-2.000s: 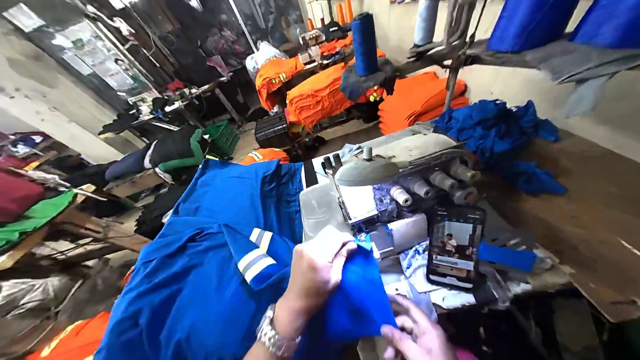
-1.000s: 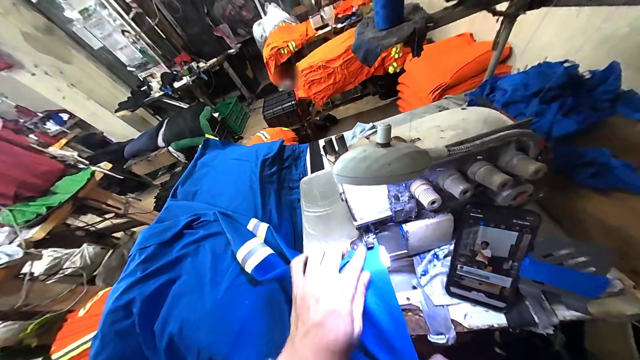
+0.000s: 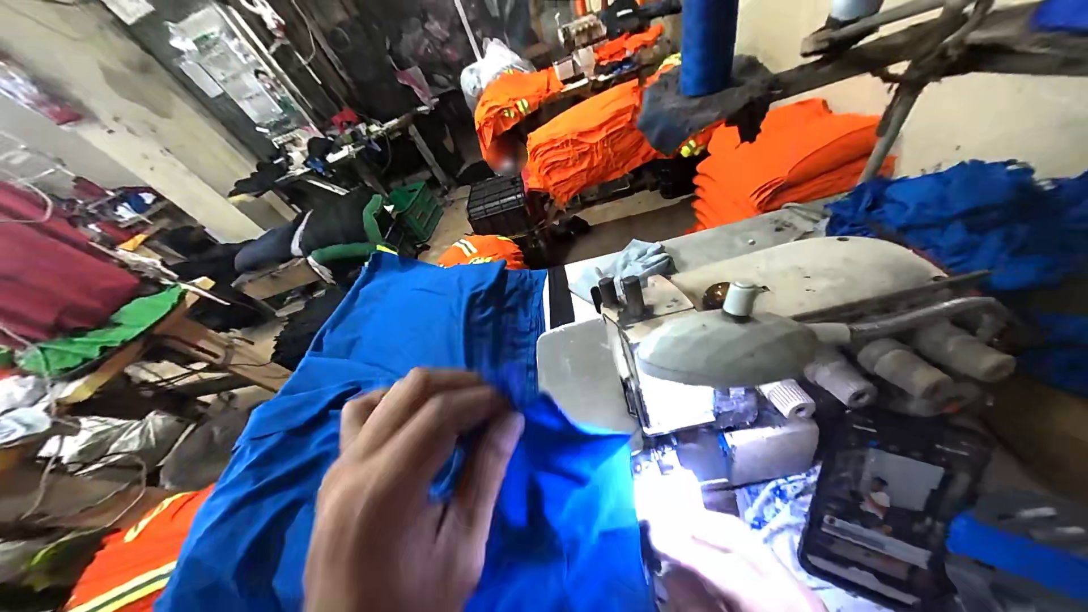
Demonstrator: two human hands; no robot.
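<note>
My left hand [image 3: 416, 484] pinches a fold of blue fabric [image 3: 569, 501] between thumb and fingers, left of the lit sewing area. Under the bright lamp of the overlock sewing machine [image 3: 731, 348], my right hand [image 3: 722, 552] lies at the fabric's right edge, washed out by glare; its fingertips cannot be made out. More of the blue garment [image 3: 340, 399] spreads over the table on the left. A smartphone [image 3: 888, 510] with a lit screen leans right of the machine's tension dials.
Blue cloth [image 3: 977, 212] is heaped at the right behind the machine. Beyond stand stacks of orange garments [image 3: 586, 140], a black crate [image 3: 497, 204] and a green crate [image 3: 416, 211]. A wooden pole frame [image 3: 905, 102] holds a blue thread cone [image 3: 708, 47].
My left hand has lifted from the fabric by the machine and moved left, raising a fold. My right hand, out of sight one second ago, now shows under the lamp.
</note>
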